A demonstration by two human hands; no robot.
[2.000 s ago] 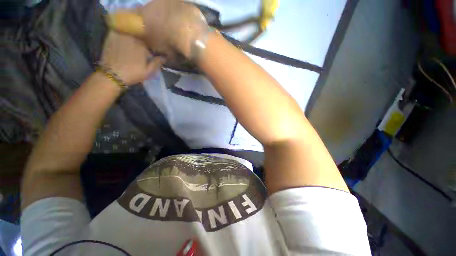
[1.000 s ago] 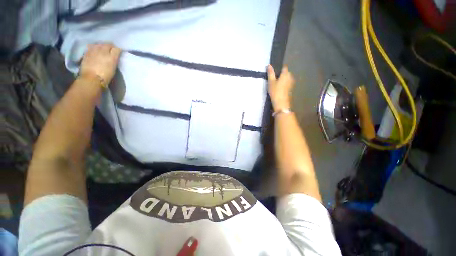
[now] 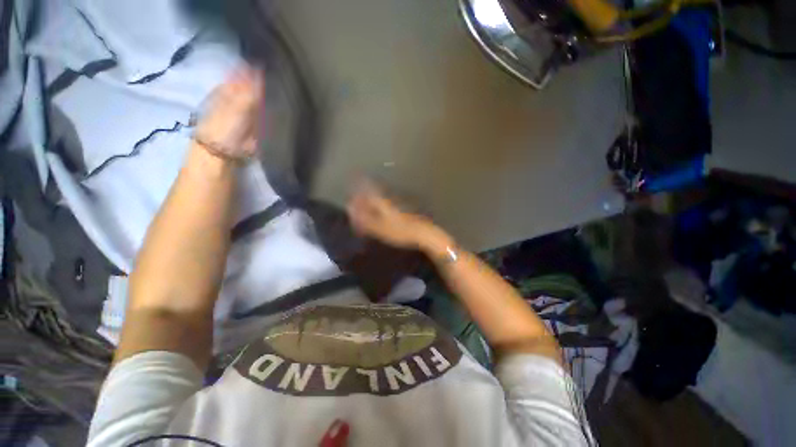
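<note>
The jacket body [image 3: 122,122], pale blue-white side up with dark seam lines, lies rumpled at the left and hangs down in front of my chest. Its dark border [image 3: 301,113] runs along its right side. My left hand [image 3: 231,113] is blurred and lies over the pale cloth near this border; whether it grips the cloth cannot be told. My right hand [image 3: 380,218] is blurred beside the dark edge of the garment near the table's front; its grip cannot be told. The steam iron [image 3: 515,39] rests at the top right, away from both hands, partly cut off by the frame.
The grey-brown pressing table [image 3: 401,113] spans the middle. A yellow hose [image 3: 646,26] runs by the iron. A blue and black object [image 3: 672,105] is at the table's right edge. Heaped dark and patterned cloths [image 3: 567,271] lie below right, and grey cloth [image 3: 44,288] at the left.
The garment has gone from lying flat to rumpled and shifted left. Both hands have left their places at its sides. More bare table shows, and the iron appears higher in the view.
</note>
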